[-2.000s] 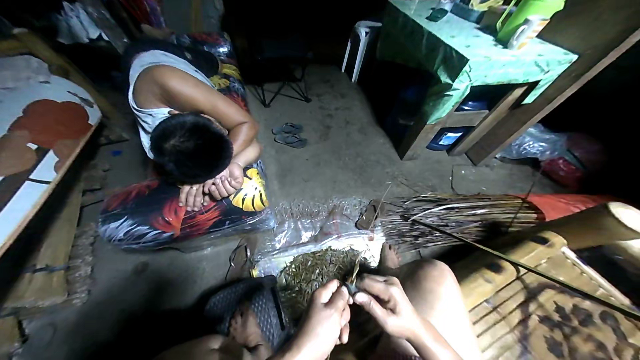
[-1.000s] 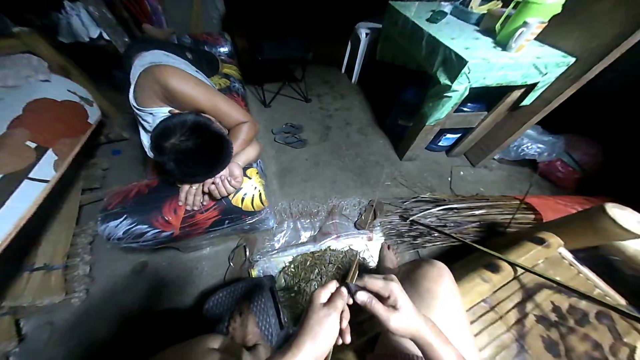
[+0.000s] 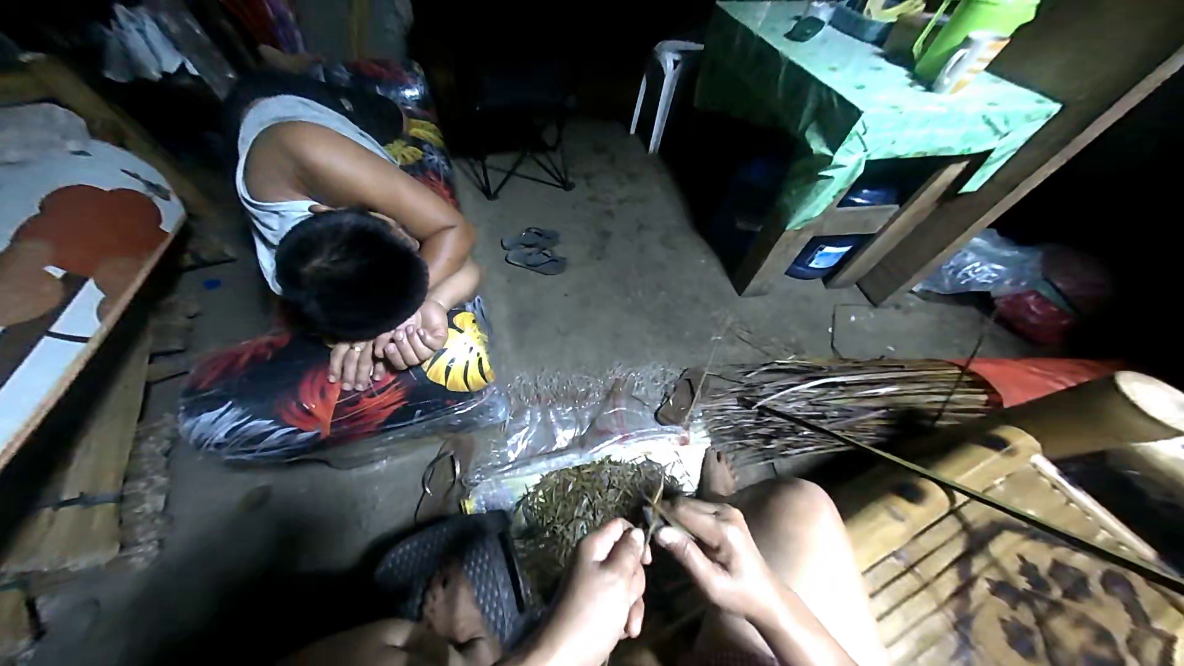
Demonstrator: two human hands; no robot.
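Note:
My left hand (image 3: 606, 578) is closed around the lower part of a thin plant strip (image 3: 657, 509). Touching the same strip from the right, my right hand (image 3: 721, 555) pinches near its upper part; a small dark thing between its fingers is too blurred to name. Both hands are close together above my lap. Just beyond them, a heap of dry plant shavings (image 3: 587, 495) lies on plastic sheeting (image 3: 689, 455). To the right of the heap, a bundle of long dry stalks (image 3: 851, 393) rests on the floor.
A person (image 3: 351, 268) leans, head down, on a plastic-wrapped floral cushion (image 3: 277, 407). On the right are a bamboo bench (image 3: 925, 592) with a long thin stalk (image 3: 888, 458) across it and a table with a green cloth (image 3: 925, 120). Slippers (image 3: 535, 250) lie on the concrete floor.
My right hand's fingers have shifted and opened out a little beside the left hand. The strip stood upright above my hands one second ago and now shows less clearly. The other person has stayed still.

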